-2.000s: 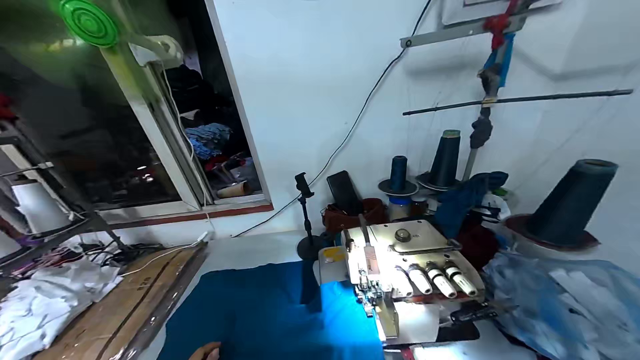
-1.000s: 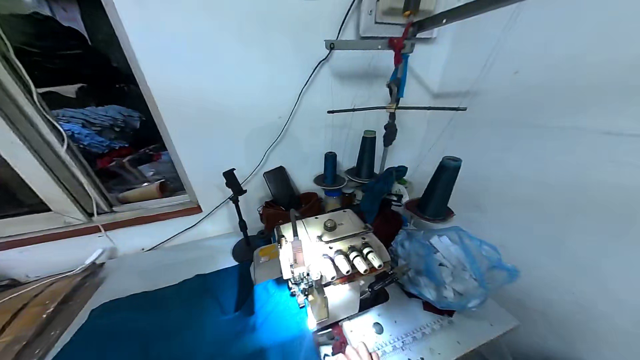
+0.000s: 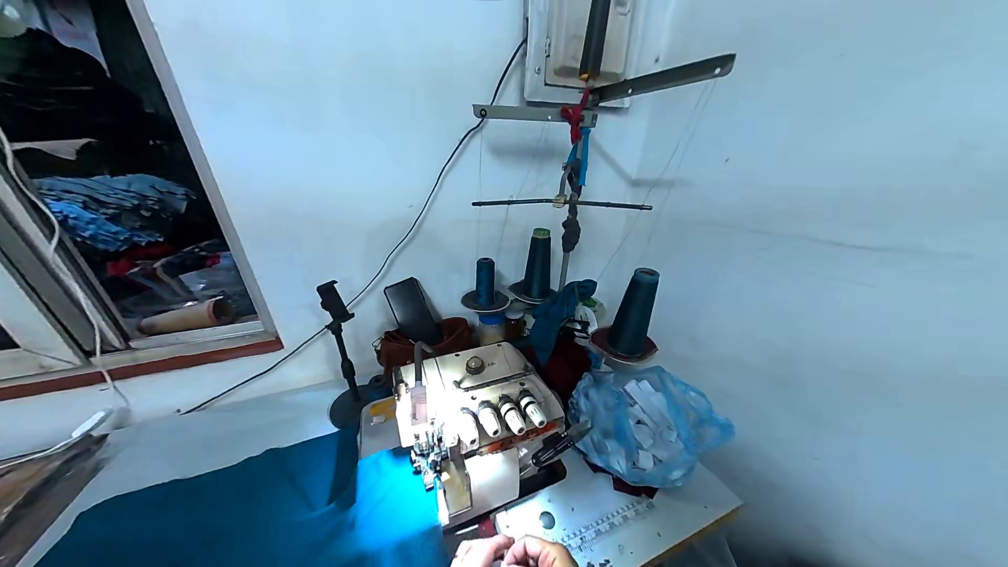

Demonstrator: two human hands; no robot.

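At the bottom edge, my left hand [image 3: 482, 551] and my right hand [image 3: 539, 553] meet with fingertips close together, just in front of an overlock sewing machine [image 3: 480, 394]. Whether they pinch anything is too small to tell. Blue-teal fabric [image 3: 236, 504] lies flat over the table on the left and reaches the machine's presser foot area, lit by its lamp. Thread snips [image 3: 557, 446] rest at the machine's right side. Cones of teal thread [image 3: 634, 313] stand behind it.
A blue plastic bag of white scraps [image 3: 652, 429] sits on the right of the table [image 3: 598, 520]. Behind the machine are a smartphone [image 3: 412, 309] and a small stand [image 3: 343, 354]. The thread stand [image 3: 575, 165] rises against the wall.
The view has swung to the right. Two seconds ago one hand showed on the fabric at the bottom; now both hands are together in front of the machine.
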